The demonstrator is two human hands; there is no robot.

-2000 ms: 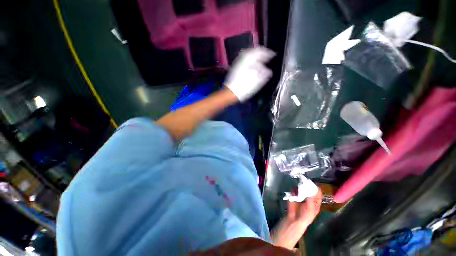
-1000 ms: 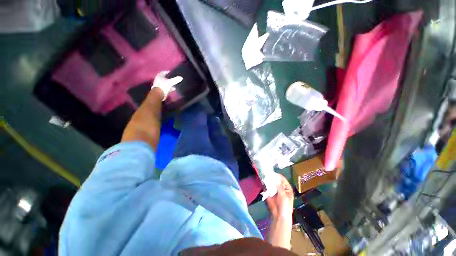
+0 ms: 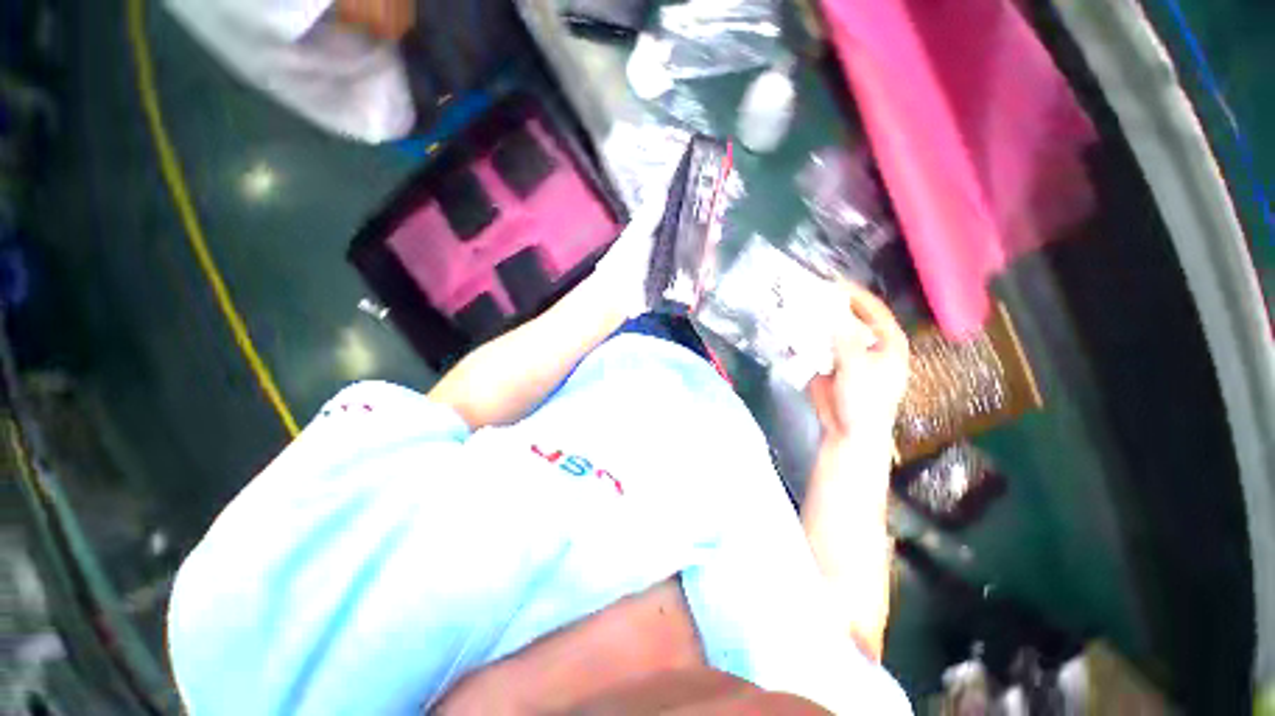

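Observation:
My left hand [image 3: 639, 260], in a white glove, holds a flat dark device [image 3: 689, 224] edge-on over the bench's near side. A thin red edge shows on its right side. The glove is washed out by bright light and partly hidden behind the device. My bare right hand [image 3: 868, 361] is right of the device, with a crumpled white cloth [image 3: 819, 333] in its fingers. The cloth merges with the shiny bags behind it. The device and the cloth are apart.
A black tote with pink foam [image 3: 439, 262] and dark units stands left. Clear bags [image 3: 845, 210], a white bottle [image 3: 765, 111] and a pink foam sheet [image 3: 934, 182] lie beyond my hands. A brown box [image 3: 1028, 358] of small metal pieces and a small black dish [image 3: 954, 481] are right. Another person's white sleeve [image 3: 319, 67] is upper left.
My left hand has moved from the tote to the bench and now holds a device. My right hand, still with the cloth, has moved forward. The view has shifted, and a person's sleeve has appeared.

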